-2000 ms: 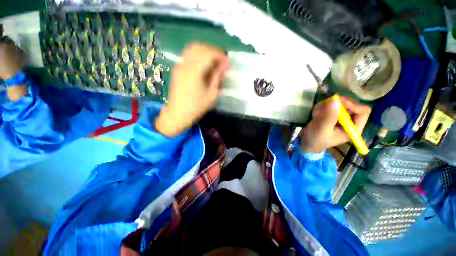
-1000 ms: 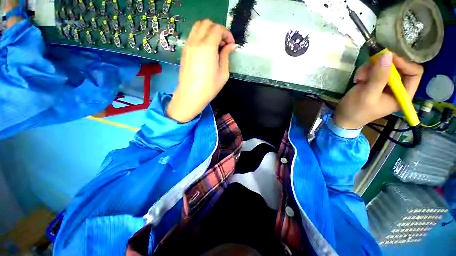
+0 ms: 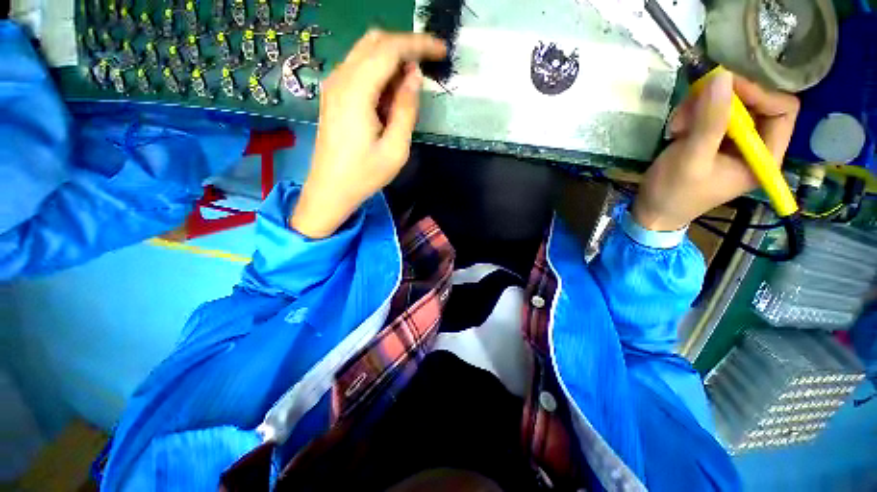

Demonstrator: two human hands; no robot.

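Note:
A dark round disc with silvery spots lies on the pale work plate. A dark strip of fine black pieces lies at the plate's left end. My left hand is at this strip, with index finger and thumb apart and the fingertips near its edge; no piece can be made out between them. My right hand holds the yellow-handled soldering iron like a pen. The iron's metal tip points up and left, beside the pot and away from the disc.
A thick beige pot with silvery scraps stands at upper right. Rows of small yellow-dotted assemblies lie on the green bench at left. Stacked clear trays are at lower right, near the black cord. Another person's blue sleeve is at left.
My left thumb and index finger, close together a second ago, are now apart at the black strip. The view has shifted slightly. My right hand still holds the iron near the pot.

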